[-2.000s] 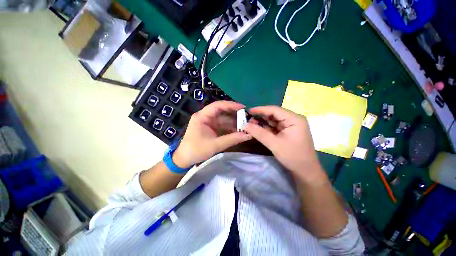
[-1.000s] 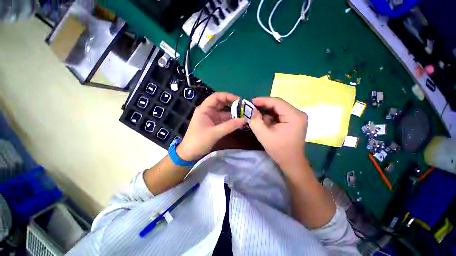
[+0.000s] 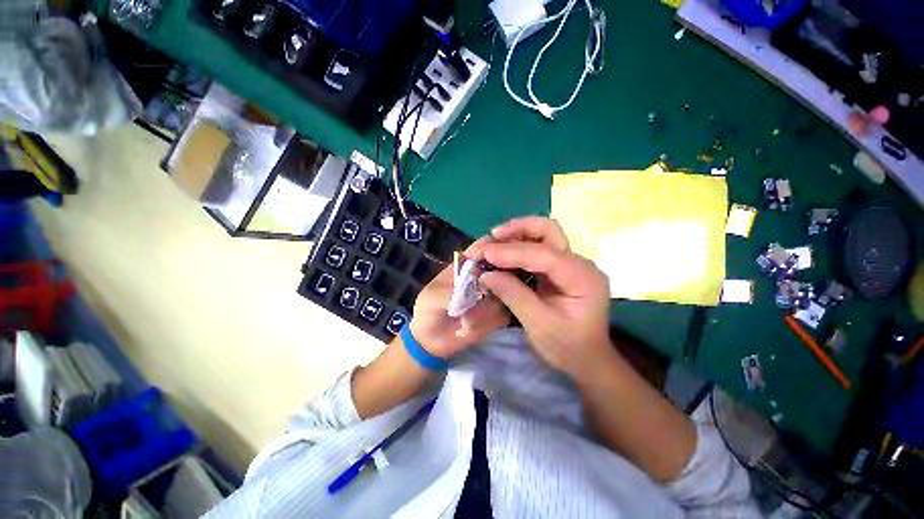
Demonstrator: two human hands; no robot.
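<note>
My left hand [image 3: 446, 314] holds a small pale watch-sized unit [image 3: 466, 288] above my lap, in front of my shirt. The unit looks tilted and shows a whitish face with a thin yellow edge at its top. My right hand [image 3: 552, 289] is at the unit's right side, its thumb and fingertips on or against it. Something dark shows between the right fingers; I cannot tell what it is. The inner parts of the unit are blurred or hidden by the fingers.
A black compartment tray [image 3: 393, 266] with watch units lies left of the hands. A yellow sheet [image 3: 598, 218] lies right, with small boards [image 3: 778, 261] and an orange stick [image 3: 817, 351] beyond. A power strip [image 3: 434, 101] with cables and a white cable [image 3: 545, 105] lie at the back.
The unit has turned in the hands and shows a pale side instead of the black-framed face. My left hand has moved lower and its palm is more open beneath the unit. The camera view has shifted.
</note>
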